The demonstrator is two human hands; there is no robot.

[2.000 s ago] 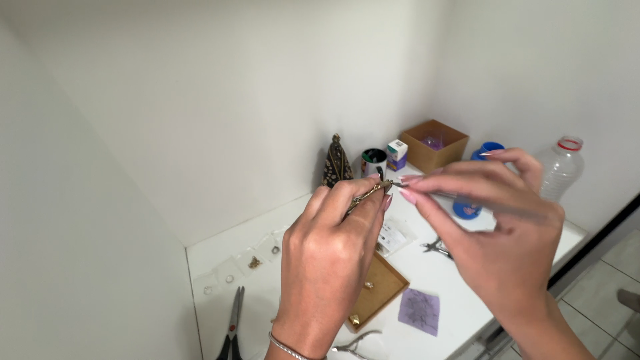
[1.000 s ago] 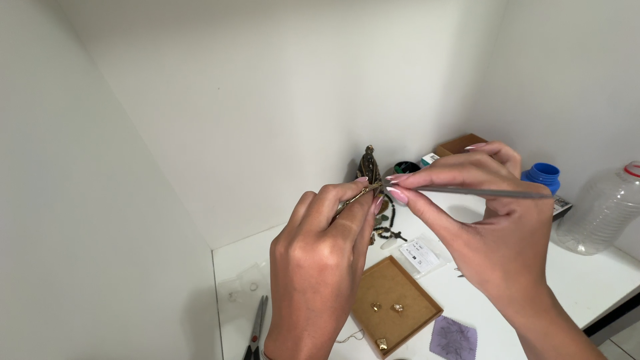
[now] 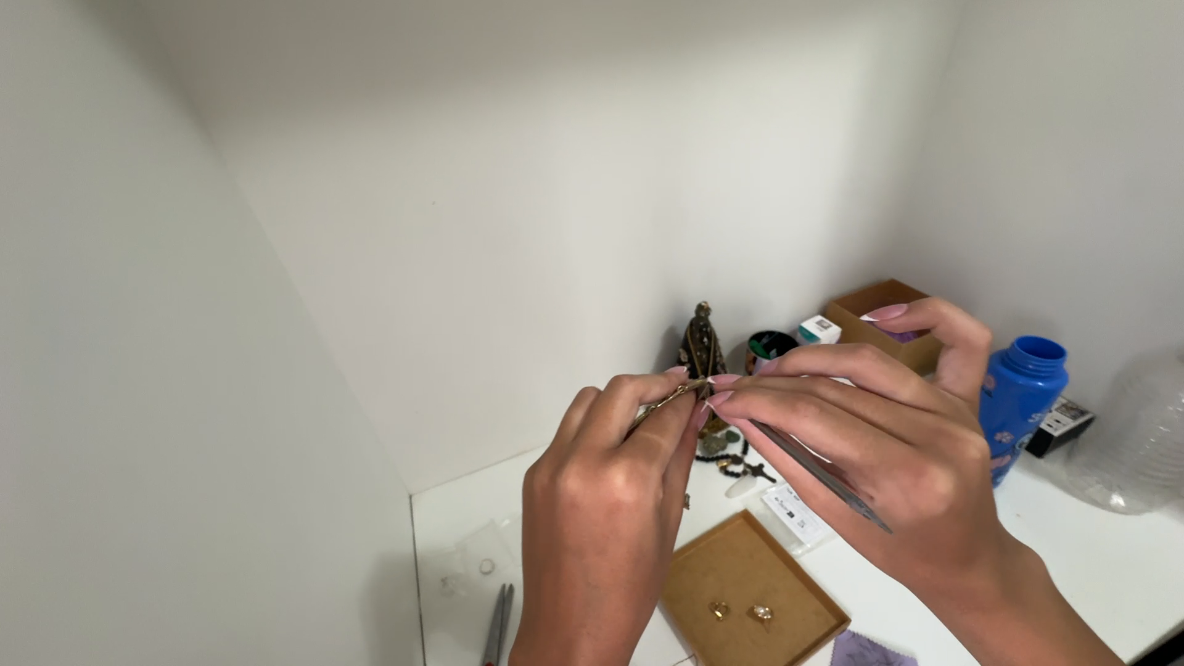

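Observation:
My left hand (image 3: 610, 481) pinches a thin gold-coloured chain piece (image 3: 661, 403) between thumb and fingers, held up over the table. Close against it, the fingertips of my right hand (image 3: 879, 444) meet the end of the chain piece. A slim grey metal tool (image 3: 819, 474), pointed at its lower end, lies under the right fingers and slants down toward the palm; its upper end is hidden. Below the hands, a shallow brown tray (image 3: 803, 592) holds small gold-coloured jewelry pieces (image 3: 761, 612).
A dark figurine (image 3: 703, 342), a beaded rosary with a cross (image 3: 760, 472), a mug (image 3: 770, 350) and a cardboard box (image 3: 869, 301) stand or lie behind. A blue bottle (image 3: 1025, 398) and clear plastic bottle (image 3: 1133, 444) are right. Scissors (image 3: 498, 624) lie left, a purple cloth (image 3: 869, 650) in front.
The grey tool, which was nearly level in the right fingers, now slants down toward the palm. The right hand's fingers are more spread. The chain piece stays in the left hand. The view has shifted.

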